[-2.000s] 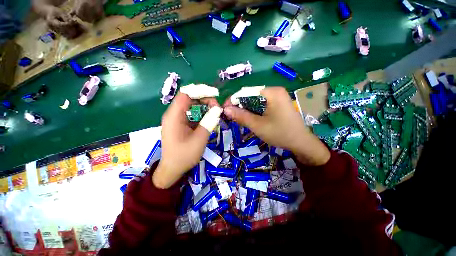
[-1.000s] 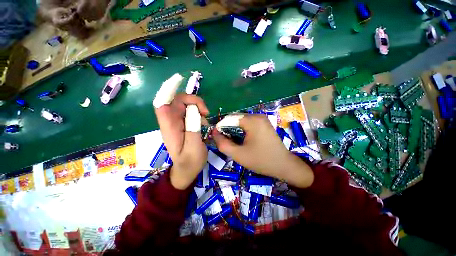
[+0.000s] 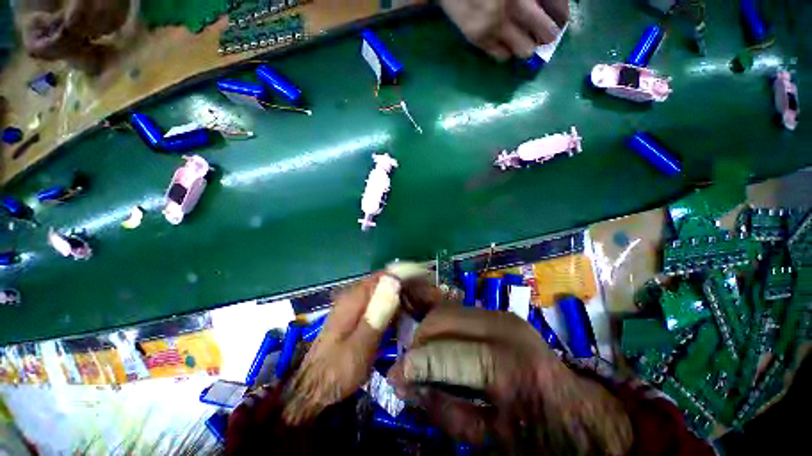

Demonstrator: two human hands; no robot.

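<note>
My left hand (image 3: 343, 343) and my right hand (image 3: 499, 370) are close together, fingers bent, at the near edge of the belt. Both are blurred and have white finger covers. Whatever lies between the fingers is hidden or too blurred to name. Blue battery cells (image 3: 577, 326) with white patches and thin wires lie heaped under and around my hands; my hands and forearms cover much of the heap. Green circuit board panels (image 3: 708, 256) with pale components lie piled at the right.
The green conveyor belt (image 3: 294, 214) crosses the view. It carries pale pink toy car parts (image 3: 185, 189) and wired blue cells (image 3: 654, 152). Another person's hand (image 3: 512, 25) reaches over its far side by a cell. Printed paper (image 3: 169, 355) lies at left.
The view has shifted, and the heap and panels sit lower in it. My hands are lower and closer together; the green board seen earlier in my right hand no longer shows. Another person's hand has appeared at the top.
</note>
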